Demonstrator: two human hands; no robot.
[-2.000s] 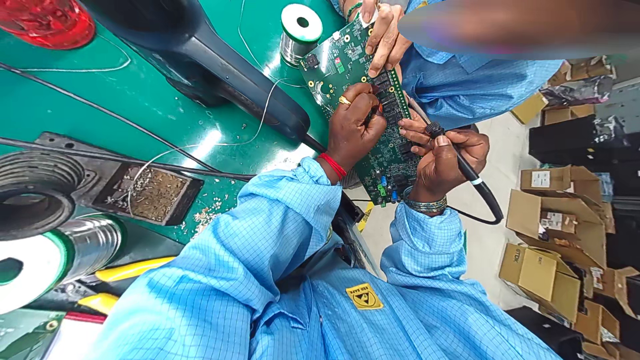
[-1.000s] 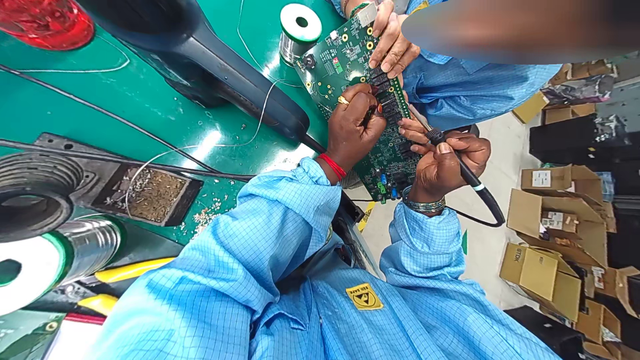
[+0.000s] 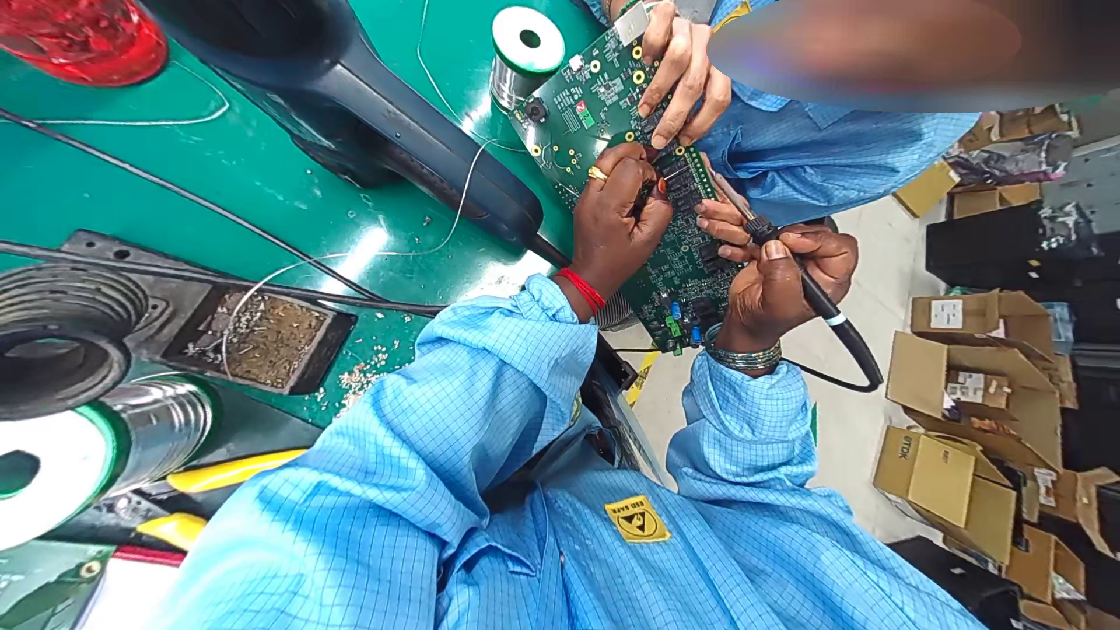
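Observation:
A green printed circuit board (image 3: 569,131) is held tilted over the bench edge. My left hand (image 3: 619,206), with a gold ring and red thread, rests on its middle; the fingers pinch something thin, possibly tweezers, mostly hidden by them. A soldering iron (image 3: 818,293) is in my right hand (image 3: 783,280), at the board's right edge; its tip is hard to make out. A co-worker's hand (image 3: 687,79) grips the board's upper right edge, and more fingers of a co-worker show beside my right hand.
Solder spools (image 3: 528,44) (image 3: 166,420) stand behind the board and at lower left. A dark fume-extractor-like device (image 3: 420,122) reaches toward the board. A soldering-iron stand (image 3: 254,337) with cleaning tray, yellow-handled pliers (image 3: 232,470) and loose wire lie left. Cardboard boxes (image 3: 945,481) sit on the floor right.

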